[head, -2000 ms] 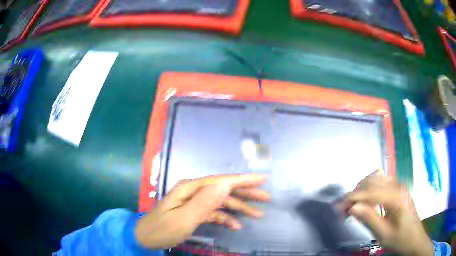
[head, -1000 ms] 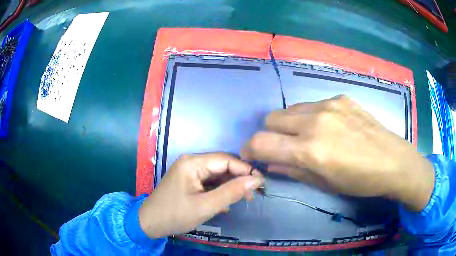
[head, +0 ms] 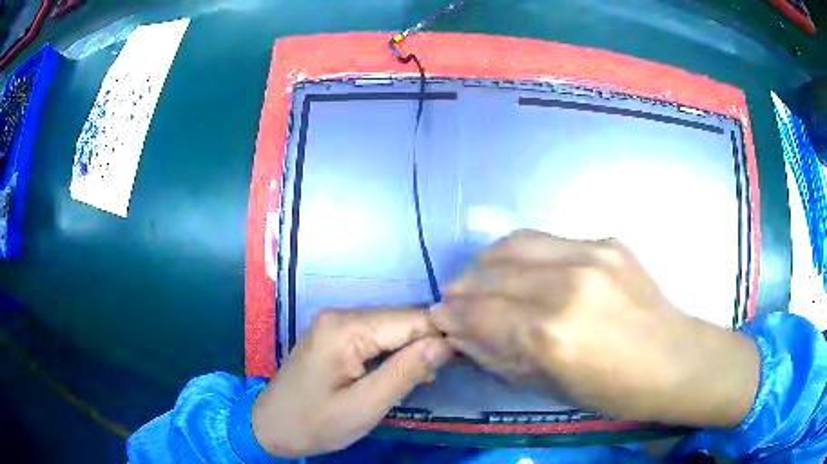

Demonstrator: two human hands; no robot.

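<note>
A laptop display back cover [head: 363,181] lies inside up in a red-orange foam cradle [head: 263,227]. A thin black cable [head: 416,181] runs from my fingertips up across the cover and over the cradle's far edge, where a small yellow piece shows on it. My left hand [head: 358,376] and my right hand [head: 580,326] meet over the near middle of the cover, fingertips pinched together on the cable's near end. The fingers hide what is at that end. Black adhesive strips [head: 381,95] line the cover's inner edges.
At left lie a white sheet with dark specks [head: 127,118] and a blue parts tray [head: 36,118]. At right is a white sheet with blue streaks [head: 805,172]. Parts of other red-orange cradles show at the top corners. The work surface [head: 199,181] is green.
The hands have moved slightly down and left, still together. The cable's far part now lies further left, its tip past the cradle's far edge. The light wire seen near the lower right is no longer visible.
</note>
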